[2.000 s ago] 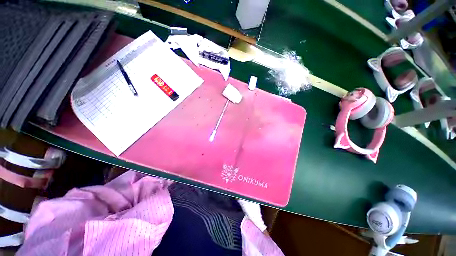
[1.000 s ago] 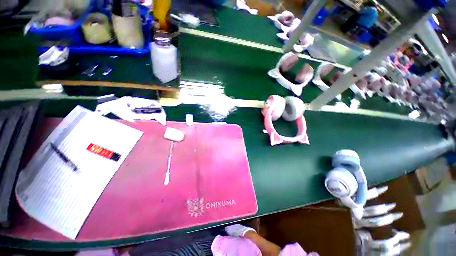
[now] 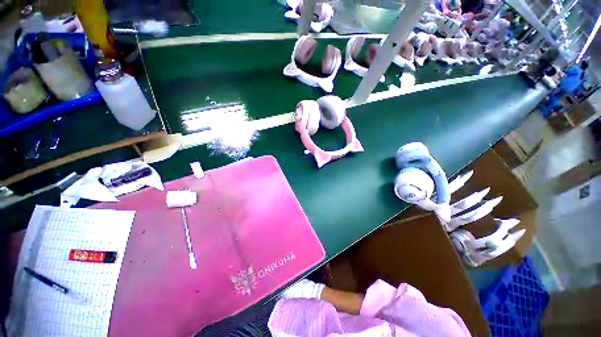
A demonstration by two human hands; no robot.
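Note:
The pink mat [image 3: 217, 224] lies in front of me. On it are a white gridded record sheet [image 3: 72, 230], a thin dark pen [image 3: 46, 280], a short red marker or tube [image 3: 92, 256] and a thin swab stick [image 3: 189, 237] by a white block [image 3: 181, 198]. My right hand [image 3: 303, 289], in a white glove, is small at the bottom, at the bench edge below the mat. Its fingers do not show clearly, so I cannot tell if it holds anything. My left hand is not in view.
Pink headphones [image 3: 323, 131] lie right of the mat. Blue-grey headphones [image 3: 422, 181] lie at the bench edge, above an open brown carton [image 3: 408, 263] with white headphones. A white bottle [image 3: 125, 95] and blue tray [image 3: 62, 105] stand behind left. White headphones [image 3: 316, 62] line the back.
The view has swung to the right, so the mat and sheet sit further left and more of the carton shows. The gloved hand and forearm show more clearly. The things on the mat have not visibly moved.

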